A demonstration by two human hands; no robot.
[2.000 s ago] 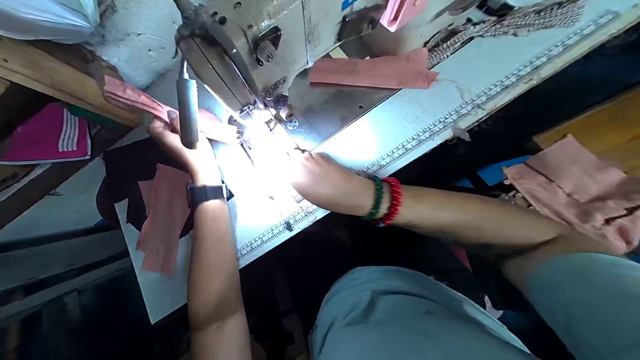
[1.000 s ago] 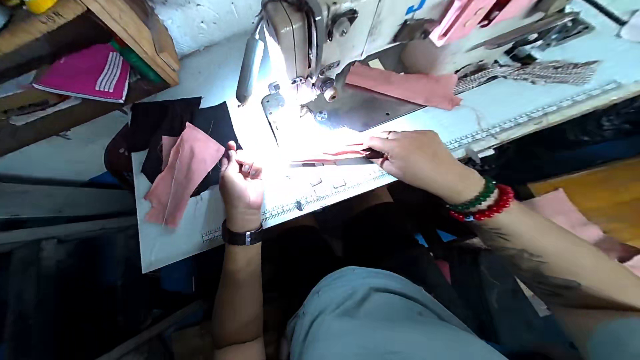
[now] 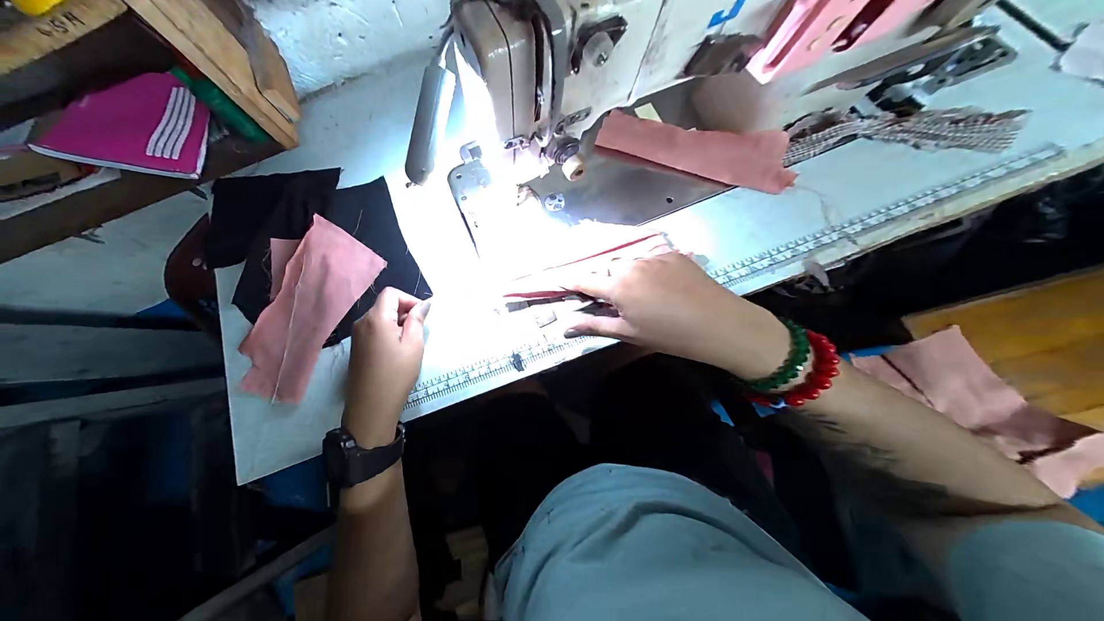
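Note:
My right hand [image 3: 651, 297] lies over a narrow pink fabric piece [image 3: 595, 259] on the pale sewing table, with a dark tool, perhaps thread snips [image 3: 595, 308], under its fingers; glare hides how it is held. My left hand [image 3: 392, 332] is at the table's front left with thumb and index finger pinched together; whether a thread is between them cannot be told. Just left of it, a pink fabric piece with a seam [image 3: 310, 306] lies on black fabric pieces [image 3: 371, 224]. Behind the hands stands the sewing machine [image 3: 517, 78], its needle area washed out by the lamp.
A pink strip [image 3: 694, 151] lies on the machine bed beside a checked fabric strip [image 3: 914, 129]. A measuring tape [image 3: 776, 250] runs along the front edge. A wooden shelf [image 3: 224, 60] with a magenta notebook [image 3: 129, 125] is at left. More pink fabric [image 3: 975, 388] lies at lower right.
Two seconds ago both hands were close to the needle area. Both have since come toward the front edge and apart, with the narrow pink piece now in front of the machine. The view has shifted.

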